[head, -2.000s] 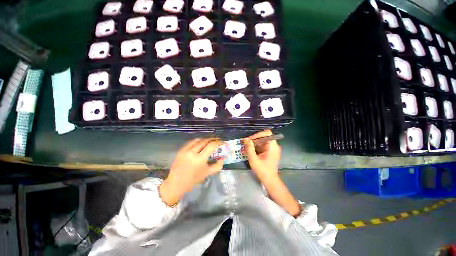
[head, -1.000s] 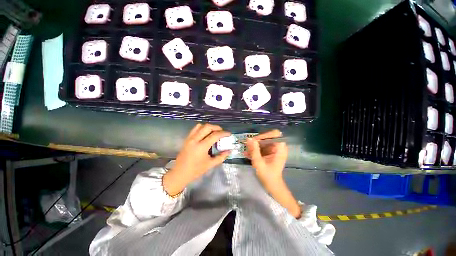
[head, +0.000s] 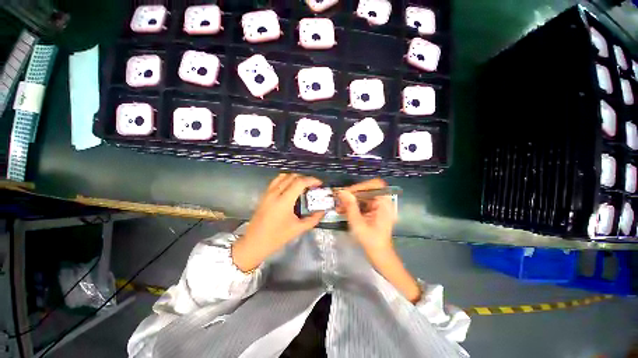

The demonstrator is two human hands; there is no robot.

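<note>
My left hand [head: 276, 220] holds a white housing [head: 320, 199] with small dark marks on its face, at the bench edge. My right hand [head: 371, 218] is close beside it on the right. It holds thin grey tweezers [head: 381, 191], which lie nearly level, with the tip end at the housing. A pale strip, likely the sticker sheet [head: 393, 203], shows past my right fingers; my hands hide most of it. The black blister tray [head: 280, 155] in front holds white housings in square pockets, several turned askew, with one empty pocket in the third row up.
A tall black tray stack [head: 525, 154] with filled pockets stands at right. At left lie a pale-blue paper strip [head: 84, 98] and green dotted sheets [head: 24, 136] with a white band. Blue bins [head: 521, 262] and yellow-black tape [head: 539, 308] are below the bench.
Two seconds ago both hands held the dotted sheet; since one second ago the left hand has held a white housing. Now the tweezers lie against the housing. The view has shifted closer to the tray.
</note>
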